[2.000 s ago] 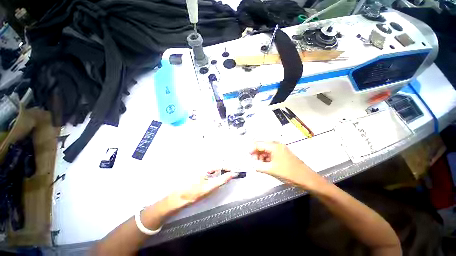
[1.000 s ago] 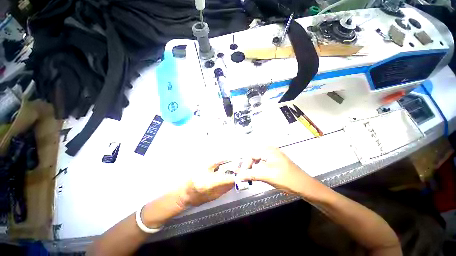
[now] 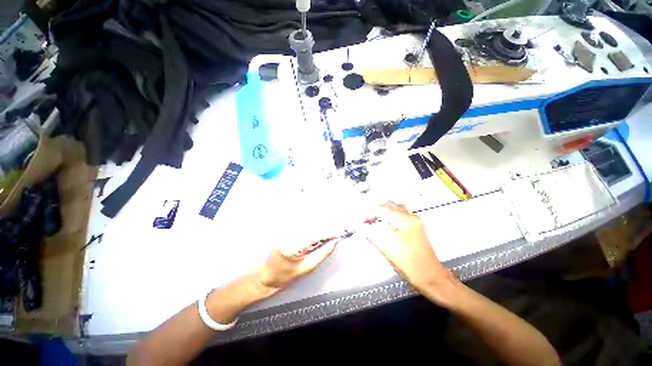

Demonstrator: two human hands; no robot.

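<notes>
My left hand [image 3: 299,261], with a white band on its wrist, is over the table in front of the machine. Its fingertips pinch a small dark label [image 3: 346,234], mostly hidden and washed out by glare. My right hand [image 3: 399,237] is just to the right, its fingertips bent together near the label; whether they hold anything does not show. The sewing machine [image 3: 515,107] stands behind, its presser foot [image 3: 359,174] above my hands. A flat dark label with pale lettering [image 3: 221,191] and a folded one [image 3: 166,214] lie at the left.
A light-blue guard [image 3: 256,129] stands left of the needle. Yellow-and-black snips [image 3: 450,176] lie on the machine bed beside a small dark piece [image 3: 420,166]. A clear plastic sheet [image 3: 560,200] is at right. Black fabric [image 3: 114,78] is heaped behind. A curved black strip [image 3: 452,82] hangs over the machine head.
My hands came together over a small dark piece, then parted slightly, the right hand now apart from the left. The whole view shifted a little, moving the machine rightward in the picture.
</notes>
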